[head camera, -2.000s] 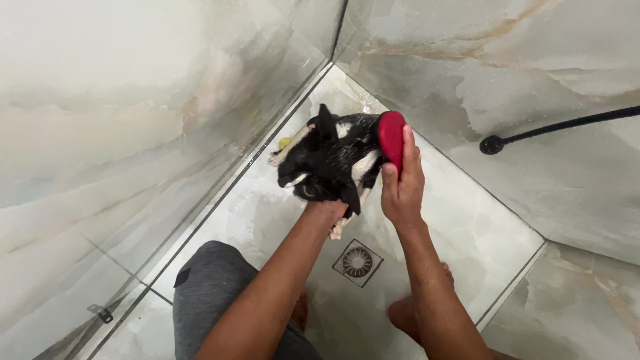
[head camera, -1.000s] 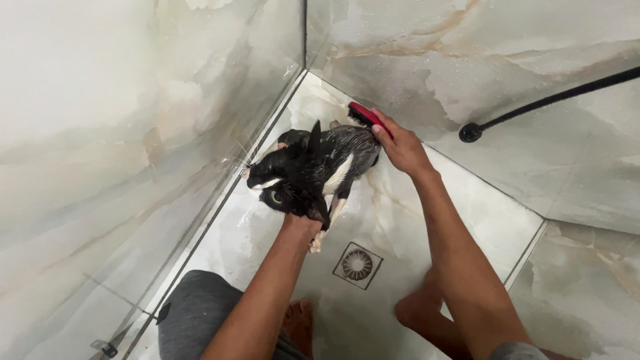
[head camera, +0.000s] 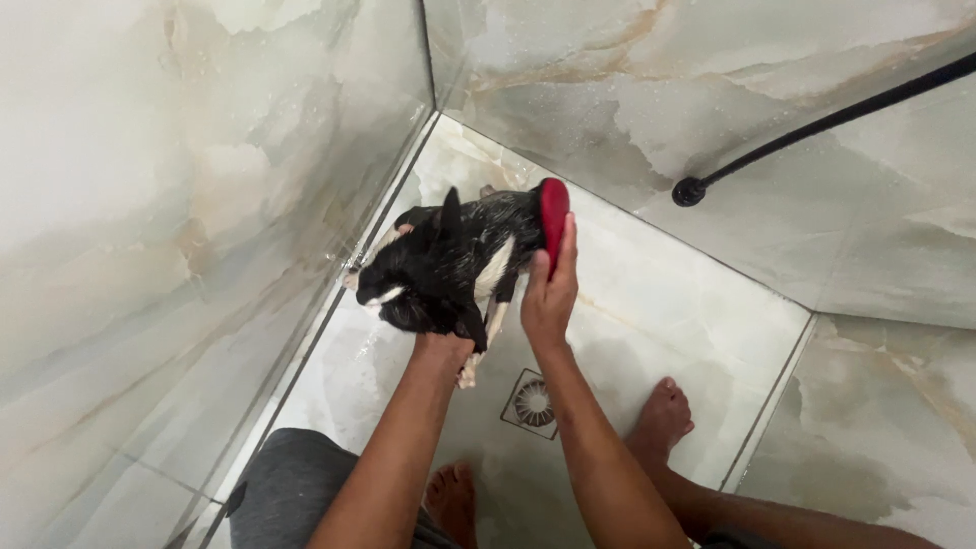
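Note:
A wet black-and-white cat (head camera: 488, 236) is on the pale marble-look shower floor, its head toward the left wall. My left hand (head camera: 444, 347) reaches beneath the cat's head and neck; its fingers are hidden by the fur. A red-backed brush (head camera: 554, 221) is in my right hand (head camera: 550, 297), set against the cat's hindquarters, with its bristle side toward the fur. One pale paw hangs beside my left wrist.
A square floor drain (head camera: 532, 404) lies below the cat, between my bare feet. Marble-look walls (head camera: 564, 99) meet at the corner behind it. A black hose (head camera: 823, 122) runs from a round wall fitting (head camera: 688, 192) at right.
The brush has turned, so its red back shows where its bristles were visible one second ago. The cat's face has tipped downward. My left hand stays under its head.

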